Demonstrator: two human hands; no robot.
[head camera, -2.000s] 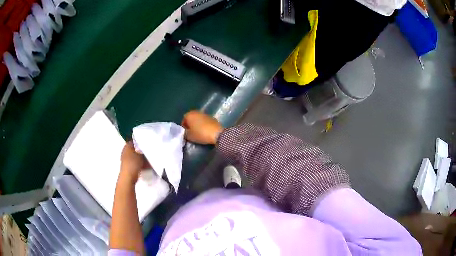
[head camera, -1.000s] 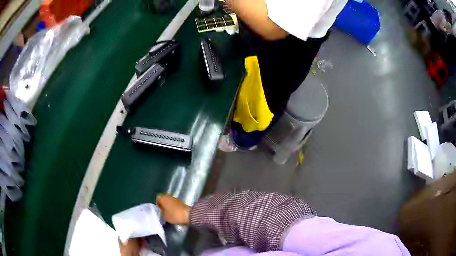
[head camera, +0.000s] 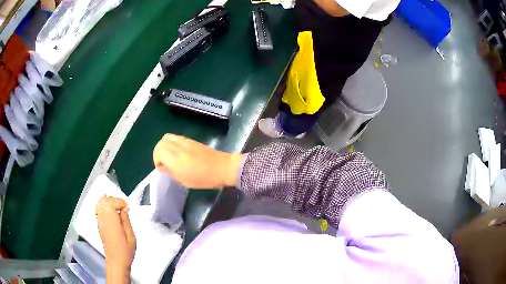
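Observation:
My right hand (head camera: 191, 162) is closed at the top of a whitish-grey bag (head camera: 169, 201), which hangs below it at the bench edge. Whether a device is inside is unclear. My left hand (head camera: 117, 222) is over the white stack of empty bags (head camera: 147, 244), fingers curled together; I cannot tell if it pinches a bag. A dark grey device (head camera: 200, 105) with a row of round holes lies on the green belt beyond my right hand. Part of a row of bagged units (head camera: 86, 256) shows at the lower left.
Several more devices (head camera: 186, 51) lie farther up the belt. Filled bags (head camera: 25, 122) stand beyond the belt at left, near clear plastic wrapping (head camera: 69, 28). A person in dark trousers with a yellow cloth (head camera: 303, 80) stands by a grey stool (head camera: 360, 97). White pieces (head camera: 480, 177) are at right.
My hands have moved apart; the left is now over the stack. The bag between them hangs from my right hand and looks greyer. The camera view has shifted.

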